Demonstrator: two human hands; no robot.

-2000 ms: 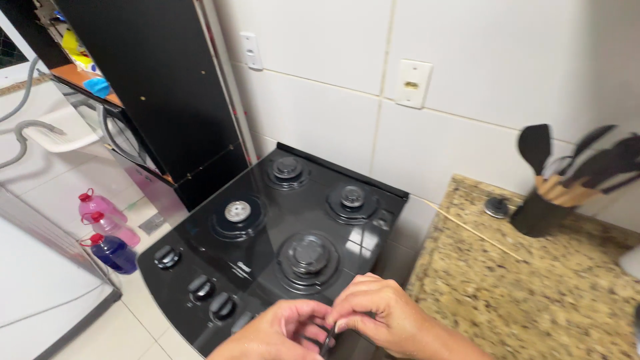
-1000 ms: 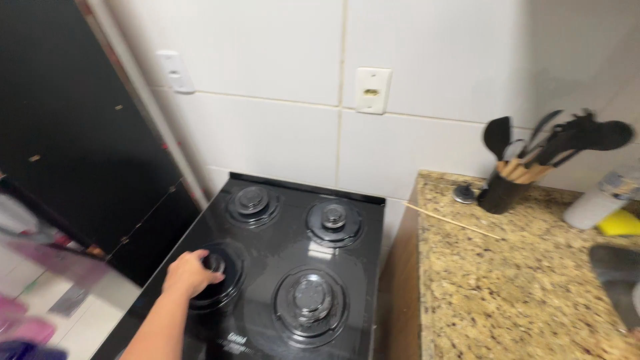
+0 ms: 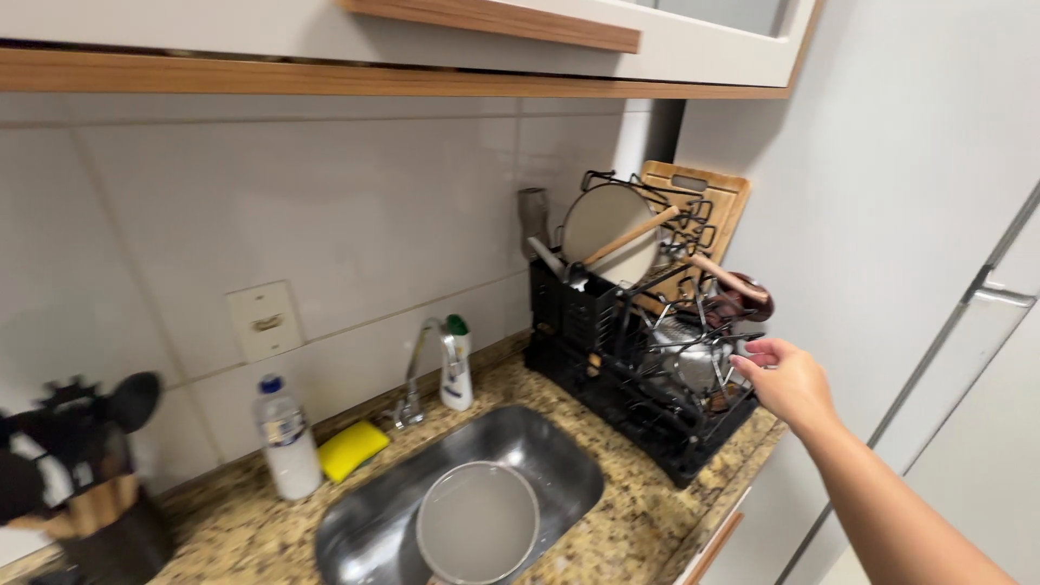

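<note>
My right hand (image 3: 784, 386) reaches in from the right edge, its thumb and fingers at the right side of a black dish rack (image 3: 617, 406). Its fingertips are at or close to black wire stove grates (image 3: 691, 325) lying in the rack; whether they grip one cannot be told. More grates (image 3: 699, 215) stand at the back beside a round light pan or lid (image 3: 609, 231) and a wooden cutting board (image 3: 735, 195). A wooden-handled utensil (image 3: 634, 236) leans out of the rack's black cutlery holder (image 3: 573, 305). My left hand is out of view.
Left of the rack, a steel sink (image 3: 561, 455) holds a round grey pan (image 3: 479, 520). Behind it are a faucet (image 3: 410, 390), a white bottle (image 3: 457, 374), a yellow sponge (image 3: 353, 451) and a clear bottle (image 3: 288, 443). A wood-edged cabinet (image 3: 406, 81) hangs above.
The view has swung right from the stove to the sink. Earlier both hands were together over the stove, then one hand was on its left burner; now my right hand is at the dish rack.
</note>
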